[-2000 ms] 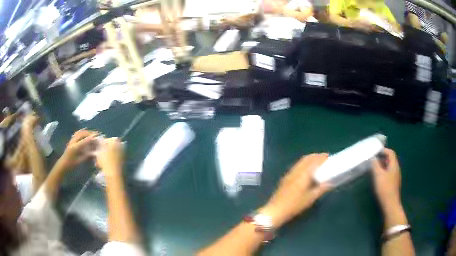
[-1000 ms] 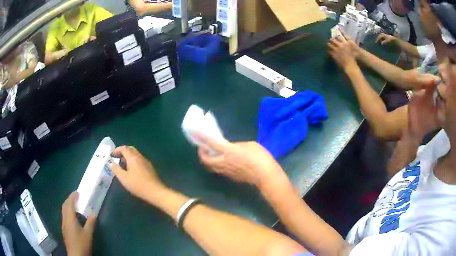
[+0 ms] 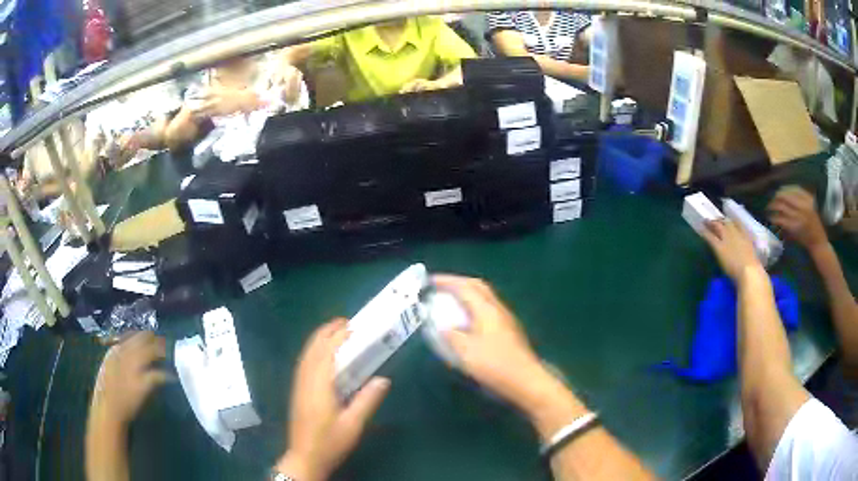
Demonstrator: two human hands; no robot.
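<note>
My left hand (image 3: 325, 404) holds a slim white retail box (image 3: 381, 329), tilted up to the right, with small print on its side. My right hand (image 3: 494, 343) holds a small white bundle (image 3: 447, 324) beside the box's upper end. The bundle is blurred and partly hidden by my fingers, so its exact form cannot be told. To the left, another white retail box (image 3: 229, 371) lies on the table beside a white wrapped device (image 3: 199, 390), which it partly overlaps.
Black boxes (image 3: 376, 178) form a wall behind the work. A blue bin (image 3: 632, 160) stands beyond their right end. A blue cloth (image 3: 710, 333) lies at right, where a neighbour's hands hold white items. Another person's hand (image 3: 132, 376) is at left. A metal rail crosses the top.
The view has swung back left from the right-hand neighbour. My right hand, before at the box's end, now holds a white bundle. The neighbour's arm has withdrawn from beside my hands.
</note>
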